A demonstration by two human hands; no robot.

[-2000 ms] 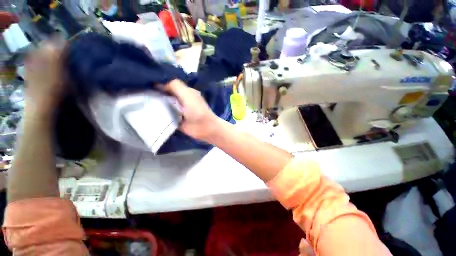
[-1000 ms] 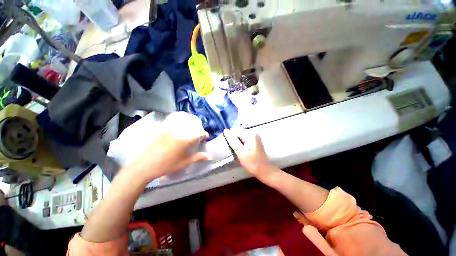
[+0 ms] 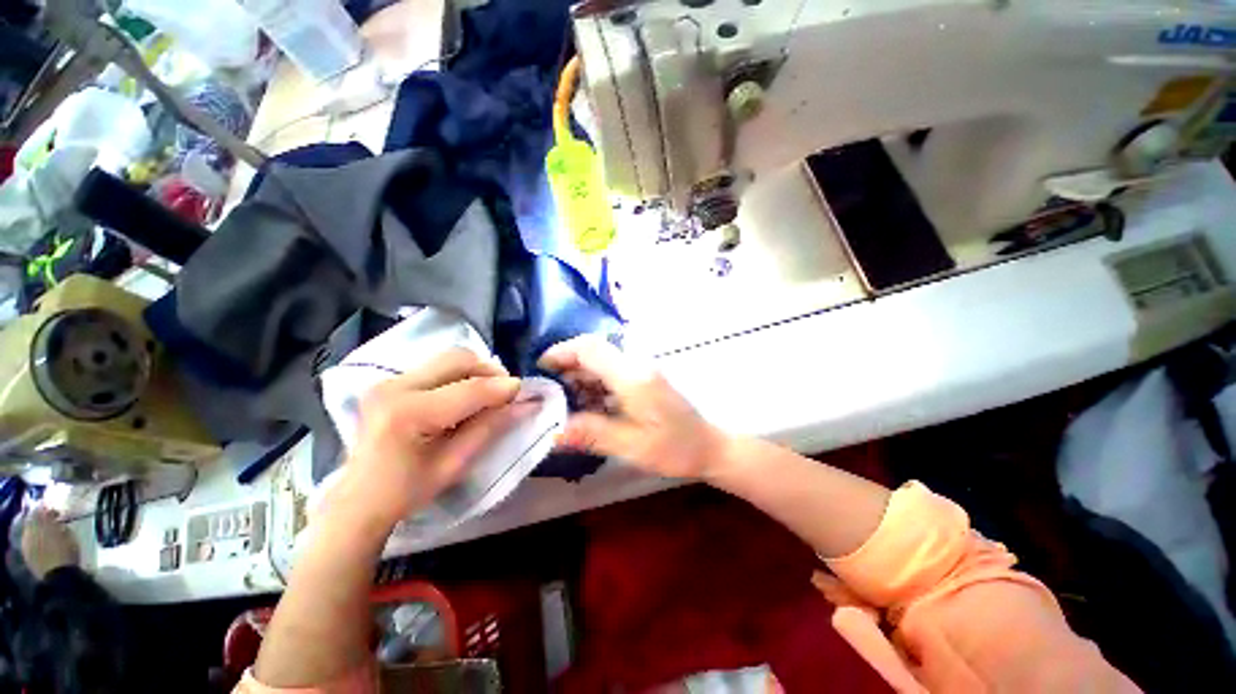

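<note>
The white panel (image 3: 504,468) is folded over at the table's front edge, left of the needle area. My left hand (image 3: 431,423) grips it, thumb and fingers pinching its upper fold. My right hand (image 3: 630,414) is at the panel's right side, fingers curled apart around navy fabric (image 3: 563,319); whether it grips cloth is unclear. The grey panel (image 3: 325,237) lies heaped behind and left of my left hand. The lockstitch machine (image 3: 935,82) stands right, its presser foot (image 3: 698,217) beyond my right hand.
A neon tag (image 3: 580,194) hangs left of the needle. A smartphone (image 3: 878,217) and dark small tools (image 3: 1057,228) lie on the machine bed. A second machine (image 3: 102,373) stands at left, near another person's hand (image 3: 49,542). A red basket (image 3: 407,597) sits below the table.
The view has shifted slightly. The white panel, flatter along the table edge before, is now lifted and folded. My right hand has moved left and its fingers have spread.
</note>
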